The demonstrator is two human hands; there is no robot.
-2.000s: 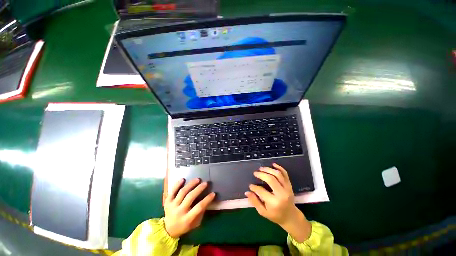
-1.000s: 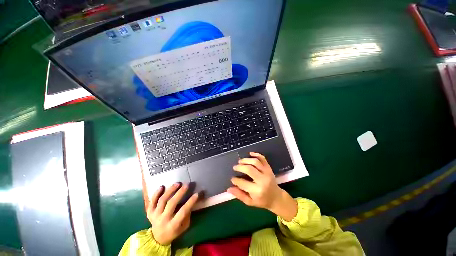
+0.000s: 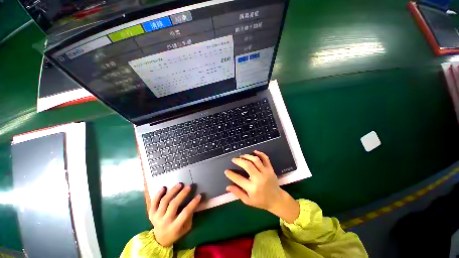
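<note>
An open dark grey laptop (image 3: 211, 133) sits on a white carrier pad (image 3: 293, 132) in front of me. Its screen (image 3: 188, 60) shows a dark test menu with green and blue blocks and a pale window over it. My left hand (image 3: 172, 214) rests on the left palm rest, fingers apart, holding nothing. My right hand (image 3: 257, 181) lies over the right part of the touchpad (image 3: 211, 176), fingers spread and empty. The fingertips hide part of the touchpad.
A small white rounded piece (image 3: 370, 141) lies on the green bench at right. A closed laptop (image 3: 43, 191) on a white pad is at left. Other laptops stand behind and at the far right (image 3: 443, 27). Yellow-black floor tape (image 3: 402, 201) shows at lower right.
The view has turned, so the laptop appears further left and tilted. The screen changed from the blue-swirl desktop to the dark menu. My right hand slid slightly left on the touchpad.
</note>
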